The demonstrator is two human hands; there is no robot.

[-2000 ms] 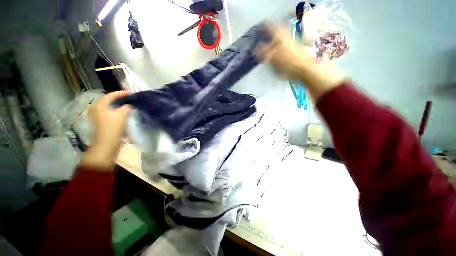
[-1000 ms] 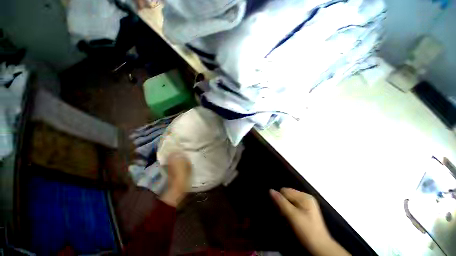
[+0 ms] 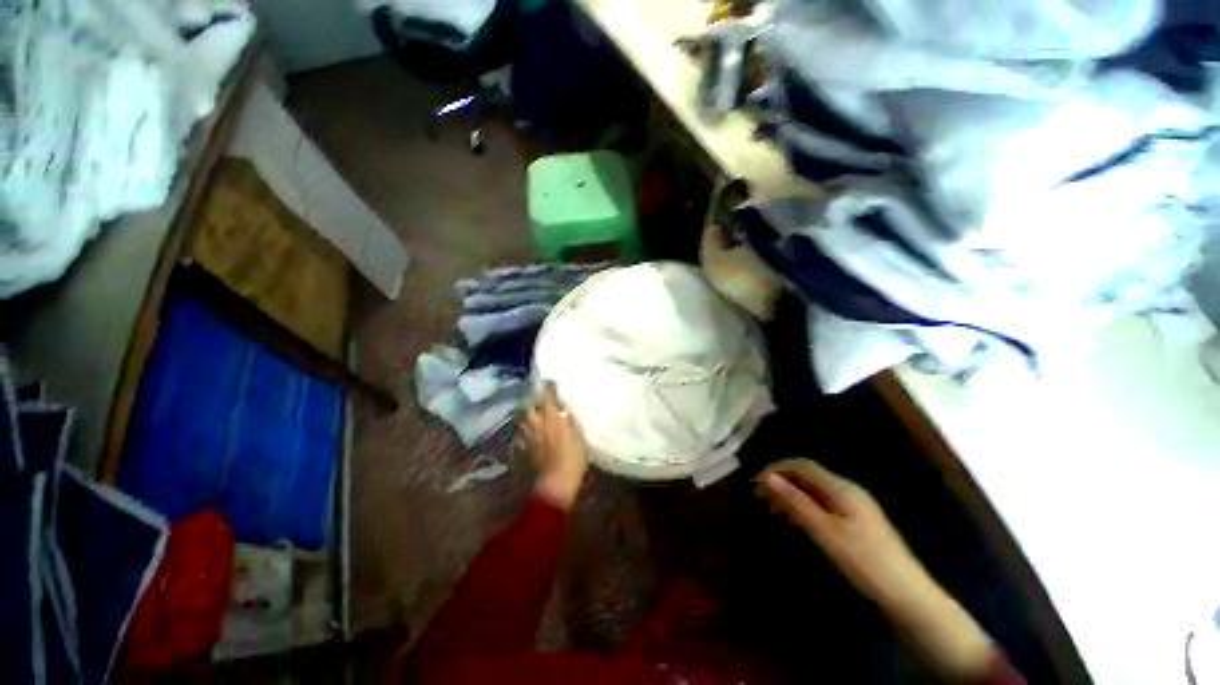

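Observation:
A round off-white cloth bundle or cushion (image 3: 656,361) stands low, near the floor, in the middle of the view. My left hand (image 3: 555,446) is at its lower left edge with the fingers spread, seeming to touch it and gripping nothing that I can see. My right hand (image 3: 827,506) is to the lower right of it, fingers curled together over the dark area; whether it holds anything is unclear. A folded stack of pale and navy pieces (image 3: 498,321) lies on the floor just behind and left of the round bundle.
A green stool (image 3: 581,201) stands behind the bundle. The cream table (image 3: 1097,455) edge runs down the right, with pale and navy garment pieces (image 3: 923,268) hanging over it. At left are a shelf with a blue panel (image 3: 241,402), white pieces (image 3: 94,121) and a red cloth (image 3: 185,589).
The view has swung down and left from the table to the floor. The navy piece held up between both hands earlier is out of them. My left hand is now at the round bundle's edge.

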